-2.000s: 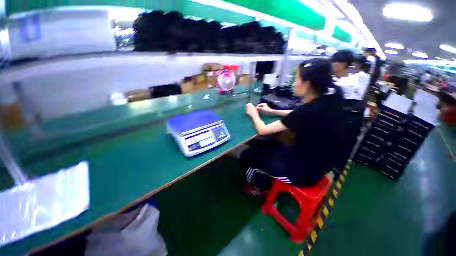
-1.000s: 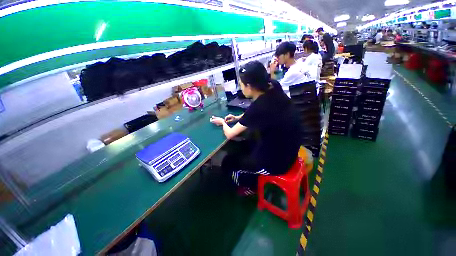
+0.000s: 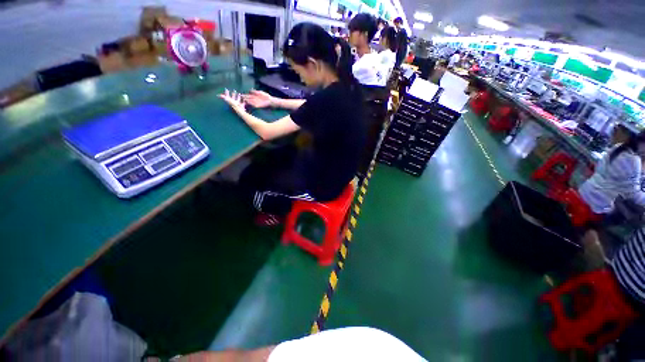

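Observation:
The digital bench scale (image 3: 134, 150), with a blue platform and a white body with keypad, sits on the green workbench (image 3: 53, 226) at the left. A limp pale plastic sack (image 3: 74, 332) shows below the bench edge at the bottom left. A white sleeve (image 3: 346, 346) and a strip of my bare forearm show at the bottom edge, the forearm pointing left. Neither of my hands can be made out; I cannot tell which arm this is.
A person in black (image 3: 332, 134) sits on a red stool (image 3: 322, 226) at the bench, hands raised over it. A pink fan (image 3: 188, 48) stands behind. Stacked black boxes (image 3: 417, 131), yellow-black floor tape (image 3: 346, 244), a black bin (image 3: 530, 226) and another red stool (image 3: 587, 307) lie rightward.
The view has swung right and come closer to the scale. The white sheet has left the view at the left. My sleeve and forearm have appeared at the bottom.

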